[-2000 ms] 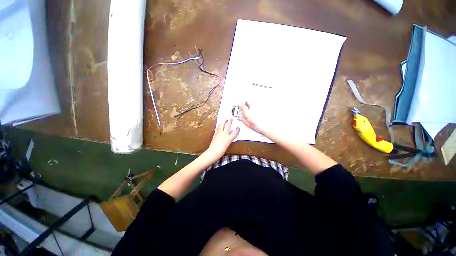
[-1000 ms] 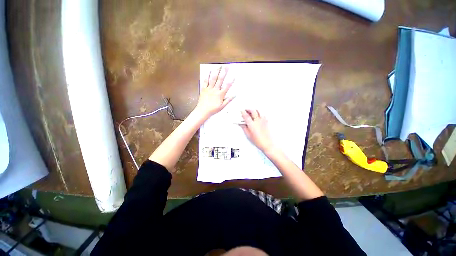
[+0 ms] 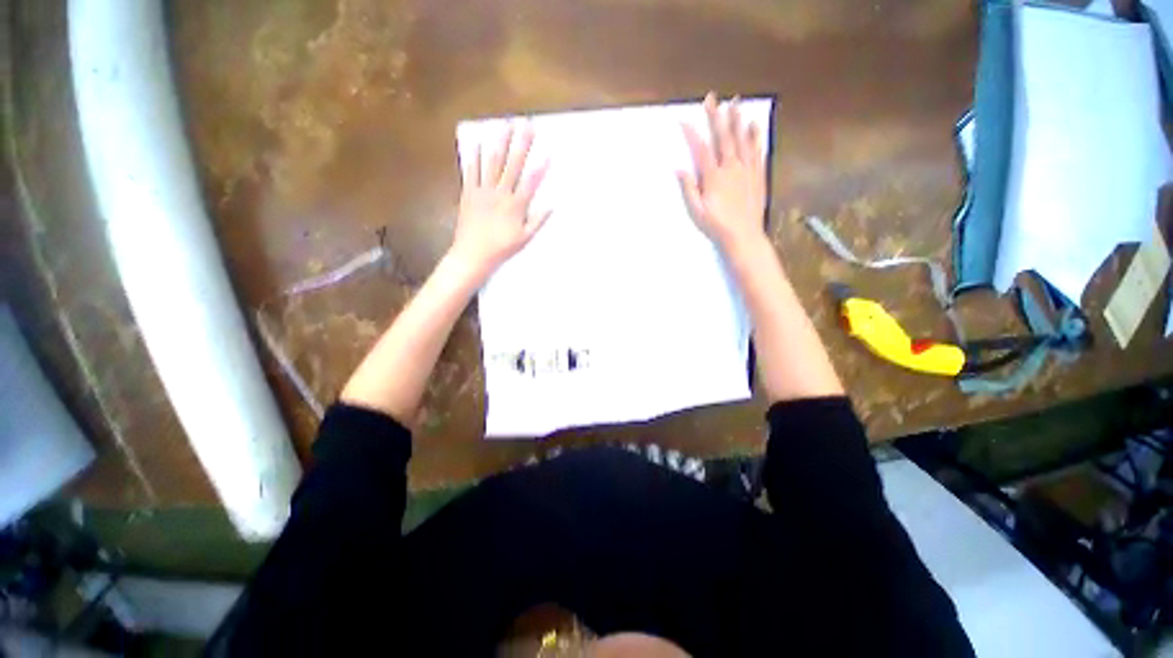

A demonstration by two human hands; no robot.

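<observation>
A white paper sheet (image 3: 618,283) lies in front of me, with a dark printed marking near its lower left. A dark fabric piece (image 3: 771,154) shows as a thin edge under its top and right sides. My left hand (image 3: 499,199) lies flat with spread fingers on the sheet's upper left. My right hand (image 3: 728,174) lies flat with spread fingers on the upper right, its fingertips near the top edge. Neither hand holds anything.
A long white roll (image 3: 167,257) lies at left, with a thin white cord (image 3: 341,273) beside it. A yellow-handled tool (image 3: 900,342) and a narrow strip (image 3: 875,257) lie at right. Beyond are teal fabric pieces (image 3: 988,154) and a cream card (image 3: 1137,296) on the brown table (image 3: 540,52).
My right hand has moved from the sheet's middle to its upper right and spread flat. My left hand stays at the upper left. The view has shifted, and the upper-right roll is out of view.
</observation>
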